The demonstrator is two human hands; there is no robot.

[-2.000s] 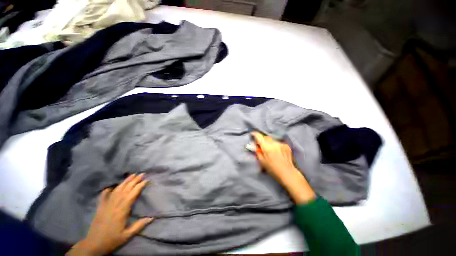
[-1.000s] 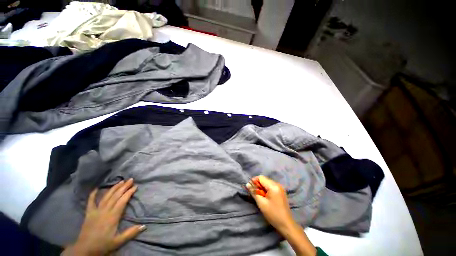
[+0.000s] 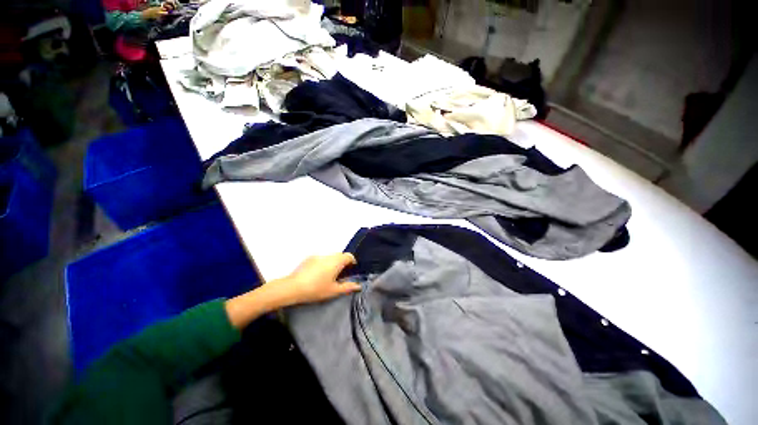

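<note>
The shirt [image 3: 490, 332], grey wrong side up with a dark navy front placket [image 3: 540, 286] dotted with pale dots, lies spread on the white table at the lower right. My left hand [image 3: 320, 278] is at its left end, where navy and grey cloth meet, with thumb and fingers pinching the cloth at the edge. My right hand is not in view, and no snips are visible.
A twisted grey and navy garment [image 3: 499, 187] lies farther up the white table [image 3: 245, 220]. Pale garments [image 3: 249, 41] are piled beyond it. Blue plastic crates [image 3: 158, 274] stand on the floor to the left. A person [image 3: 125, 21] is at the far left of the table.
The view has swung left, bringing crates and a person into sight. My left hand has gone from resting flat on the grey cloth to gripping its end. My right hand has left the picture.
</note>
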